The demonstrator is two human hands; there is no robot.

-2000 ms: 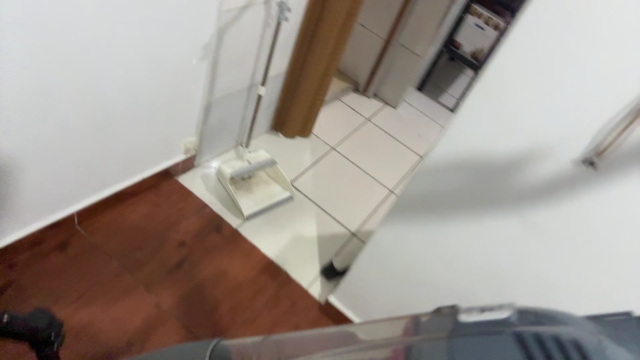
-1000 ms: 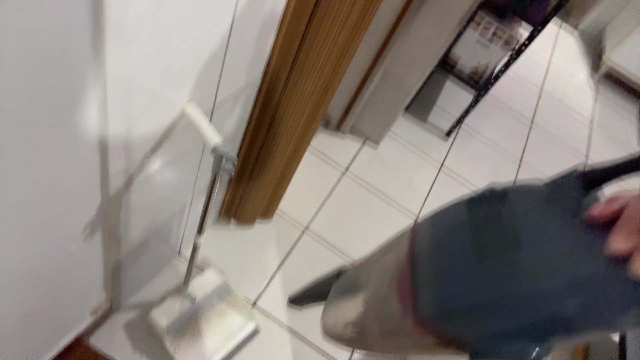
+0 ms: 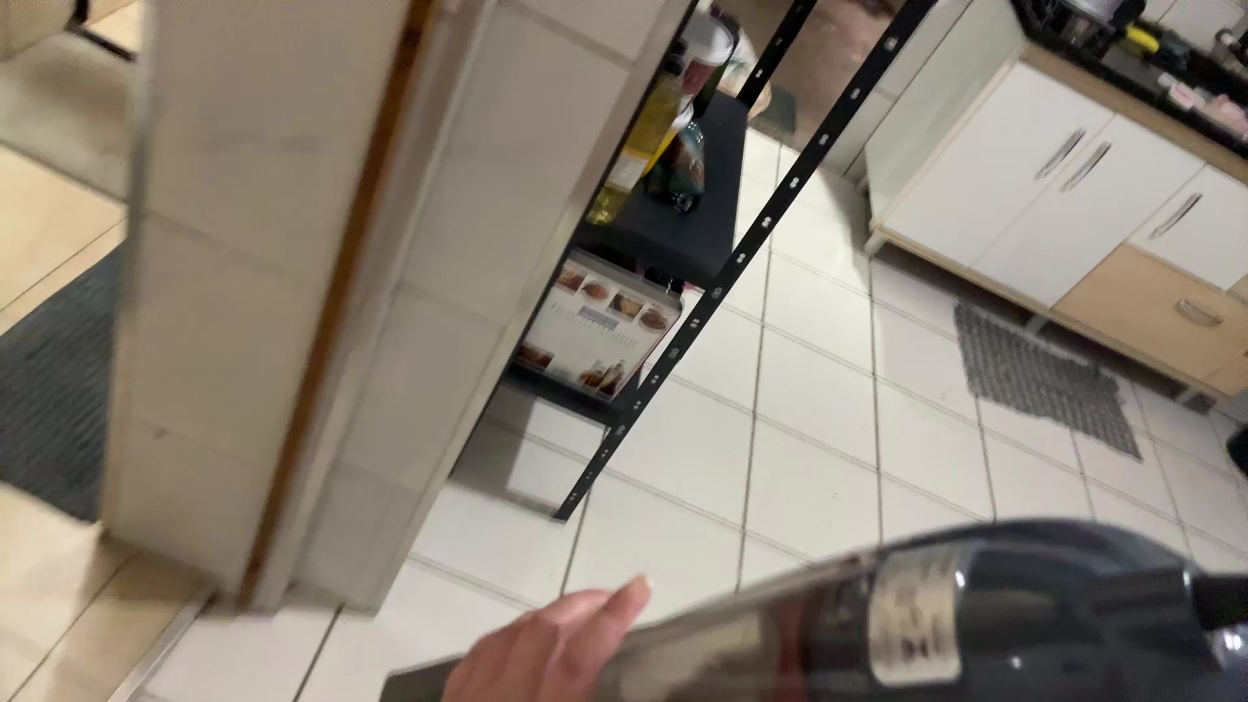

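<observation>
A dark handheld vacuum cleaner with a clear front part and a printed label lies across the lower right of the view. My left hand is at its front end, with the fingers around the clear part near a dark nozzle. The hand's lower part is cut off by the bottom edge. My right hand is out of view; the handle end runs off at the right.
A tiled wall end stands at left centre, beside a black metal shelf holding bottles and a printed box. White cabinets stand upper right, near a grey mat. Another dark mat lies left.
The view has swung right, from the dustpan and wooden door frame to the shelf and cabinets. My left hand has come into view at the vacuum's front; the hand seen at the right edge has left view.
</observation>
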